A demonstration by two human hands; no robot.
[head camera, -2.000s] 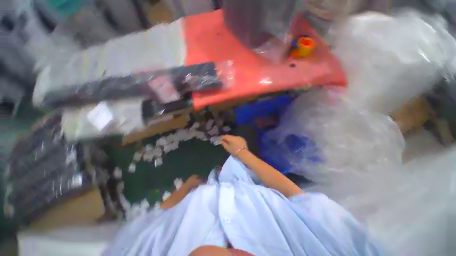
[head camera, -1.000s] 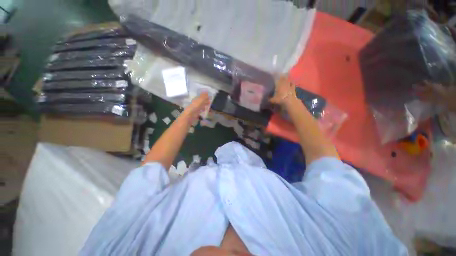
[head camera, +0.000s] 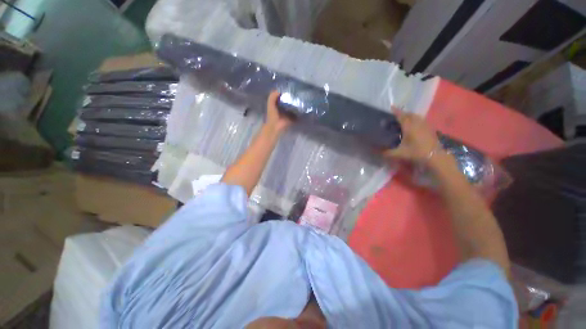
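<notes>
A long dark bar [head camera: 334, 114] in a shiny clear bag lies slanted over the pile of white foam sheets [head camera: 212, 122]. My left hand [head camera: 279, 112] is at the bar's near edge around its middle, fingers against it. My right hand [head camera: 414, 138] is around the bar's right end. A clear pouch with a pink-red printed card [head camera: 319, 212] lies on the near side of the pile, close to my body. White labels [head camera: 204, 184] lie at the pile's near left edge, partly hidden by my sleeve.
Bagged dark bars [head camera: 122, 132] lie stacked on brown cardboard [head camera: 122, 198] at left. A red-orange sheet [head camera: 408, 238] is at right, with a large dark bagged piece [head camera: 546, 205] beyond my right arm. White cartons with black panels [head camera: 450, 38] stand at upper right.
Both hands have moved forward with the bar, which now lies farther from my body. The pouch with the pink card is now separate, on the near side. My view has shifted.
</notes>
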